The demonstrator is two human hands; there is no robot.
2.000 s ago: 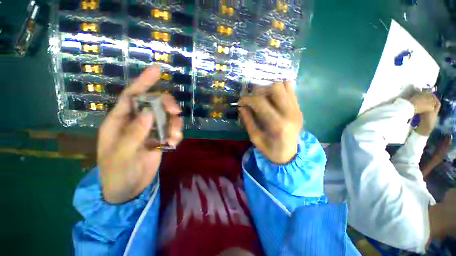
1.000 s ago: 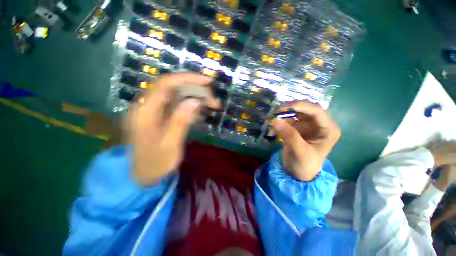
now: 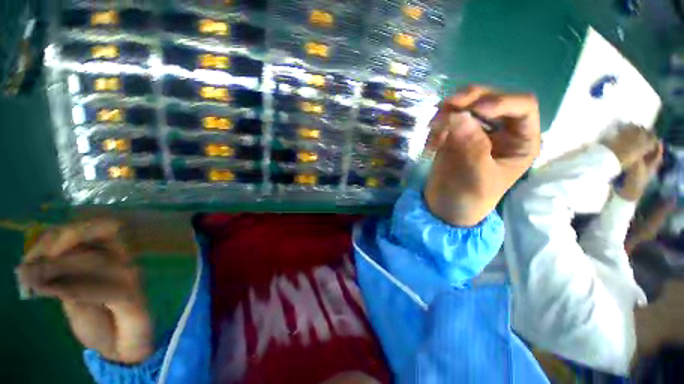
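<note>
My left hand point(image 3: 94, 285) is at the lower left, off the bench edge and blurred. Its fingers are closed on a silver-grey unit, of which only a small pale end point(image 3: 25, 286) shows at the fingertips. My right hand point(image 3: 484, 154) is beside the tray's right edge, with a thin dark part point(image 3: 484, 120) pinched between thumb and fingers. Blur hides the part's details. The clear blister tray point(image 3: 161, 112) lies in front of me, with rows of black-and-orange parts point(image 3: 217, 122) in its pockets.
Green bench mat point(image 3: 502, 45) shows right of the tray. A blurred metallic piece point(image 3: 21, 56) lies at the upper left. At right, a person in a white smock point(image 3: 566, 255) leans over a white sheet point(image 3: 589, 97) with a small dark-blue piece point(image 3: 603, 86).
My left hand has moved from over the tray down and left with the silver unit. My right hand has moved up, clear of the tray's lower part. The view has shifted.
</note>
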